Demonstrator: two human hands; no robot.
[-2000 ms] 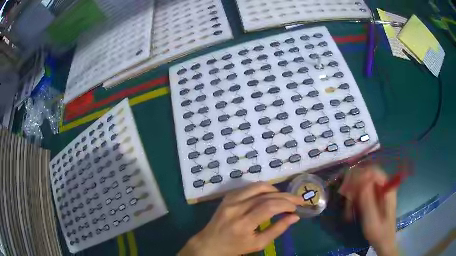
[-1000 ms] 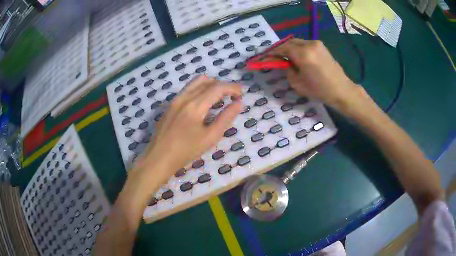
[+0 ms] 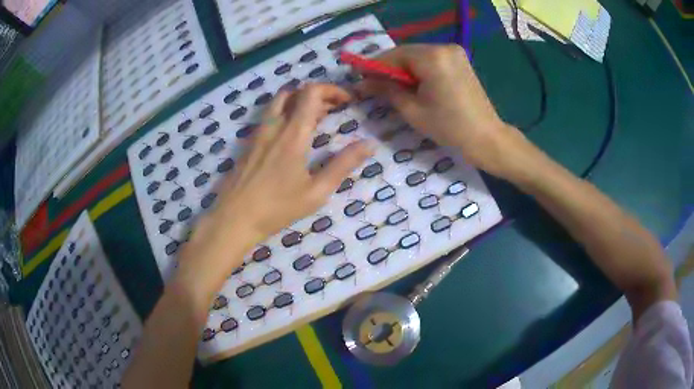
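Observation:
The main foam tray (image 3: 335,306) lies in the centre, set with rows of dark oval components, one reflecting bright (image 3: 469,210) at the near right corner. My left hand (image 3: 278,163) is over the middle of the tray, thumb apart from the fingers, with no held thing visible. My right hand (image 3: 449,95) grips the red test probe (image 3: 380,68) over the tray's far right part; its fingertips are close to my left fingers and partly hidden. The round silver test fixture (image 3: 354,332) lies in front of the tray, its cross slot empty, with a slim metal connector (image 3: 441,275) at its side.
A smaller component tray (image 3: 87,235) lies at left. More trays (image 3: 57,178) lie behind, at the far left and top. A purple pen (image 3: 465,26), yellow notes (image 3: 549,17) and dark cables (image 3: 606,125) are at the upper right. Yellow tape (image 3: 318,357) marks the green mat.
Both hands left the fixture for the tray, and the component seen in its slot is gone. Since one second ago, the hands have shifted slightly, and the view has moved so things sit lower and further left.

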